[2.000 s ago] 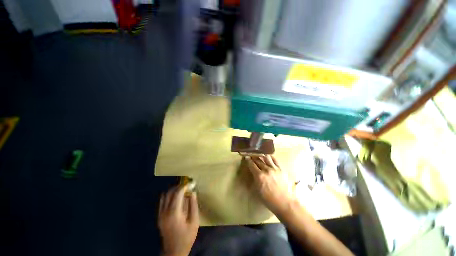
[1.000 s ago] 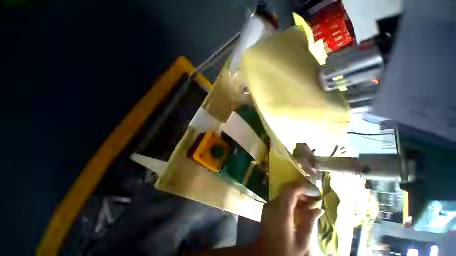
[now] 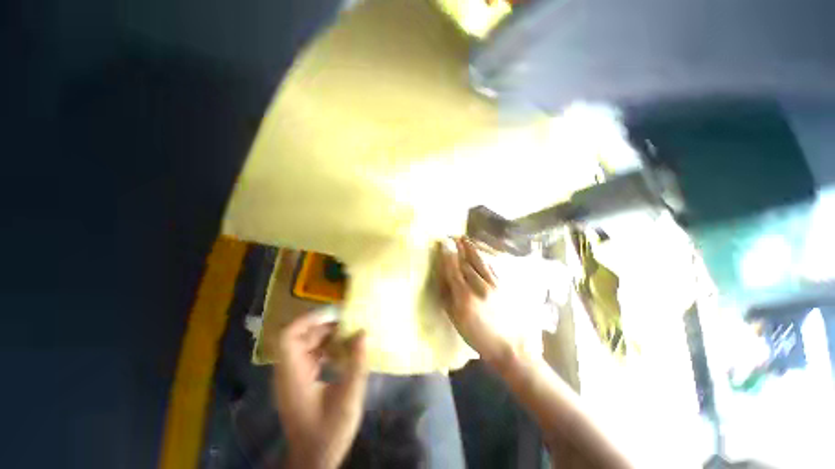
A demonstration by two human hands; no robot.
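Observation:
A large yellow panel (image 3: 339, 174) spreads under the press and over part of the press table, its middle washed out by glare. The brown press head (image 3: 494, 227) is at the end of its metal rod, by the panel's middle. My right hand (image 3: 471, 298) is on the panel, fingertips close beside the press head; whether they pinch anything is unclear. My left hand (image 3: 316, 376) is at the panel's near left edge, fingers curled and thumb apart; blur hides whether it grips the edge. No label can be made out.
An orange-yellow button box (image 3: 319, 278) shows partly from under the panel's left edge. A yellow bar (image 3: 197, 357) runs along the left. The green press body (image 3: 732, 151) is at the upper right. Crumpled olive material (image 3: 600, 289) lies right of my right hand.
One second ago the panel was raised and folded, with one hand at its edge beside the press head. Now it is spread out, covers more of the table, and both hands show. The view has turned.

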